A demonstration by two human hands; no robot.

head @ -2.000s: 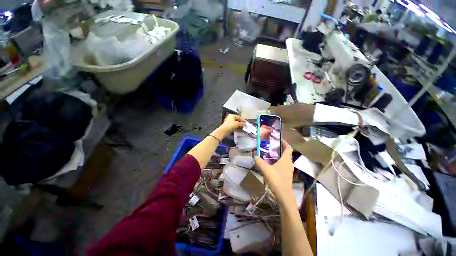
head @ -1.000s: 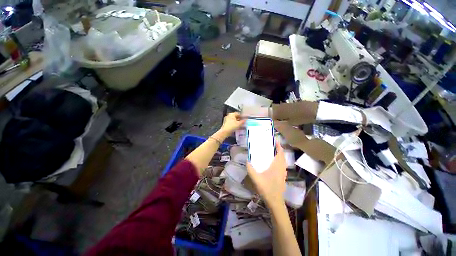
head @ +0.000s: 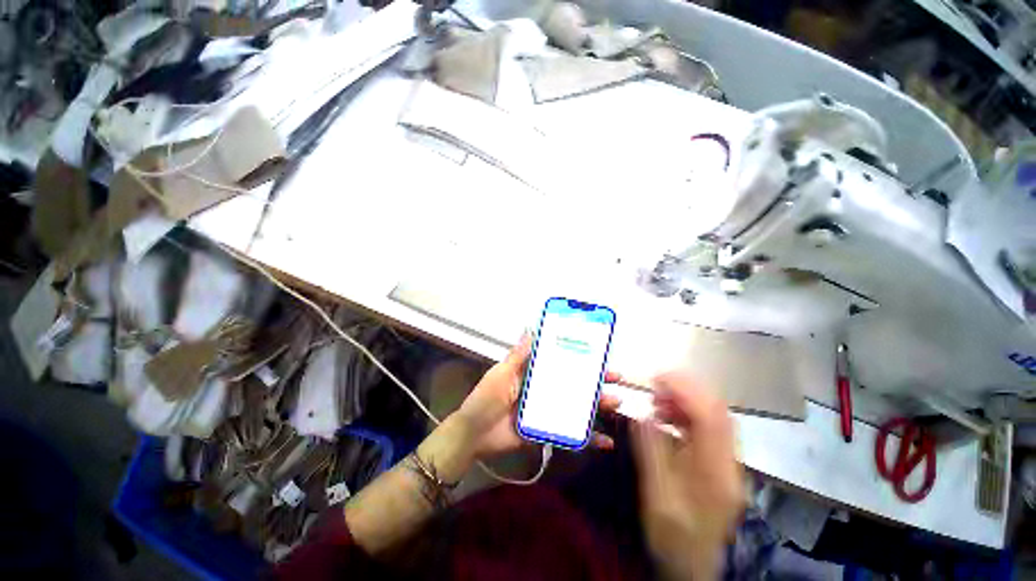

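Observation:
My left hand (head: 483, 414) holds a smartphone (head: 567, 373) upright, with a bright white screen and a blue edge. A white cable (head: 375, 360) runs from the phone's lower end to the heaped pieces at the left. My right hand (head: 685, 454) is beside the phone, blurred by motion. A small white item (head: 632, 402) shows at its fingertips; I cannot tell what it is or whether the fingers grip it. Both hands are at the front edge of the white sewing table (head: 477, 244).
The sewing machine (head: 863, 250) stands at the right. A beige-grey panel (head: 744, 369), a red pen (head: 844, 394), red-handled scissors (head: 905, 457) and a slotted tray (head: 993, 468) lie near its base. Cut pieces (head: 227, 159) heap at the left, above a blue crate (head: 153, 518).
The view has swung from the floor and crate side to the sewing table. The phone is now in my left hand instead of my right, with a cable visible at its lower end.

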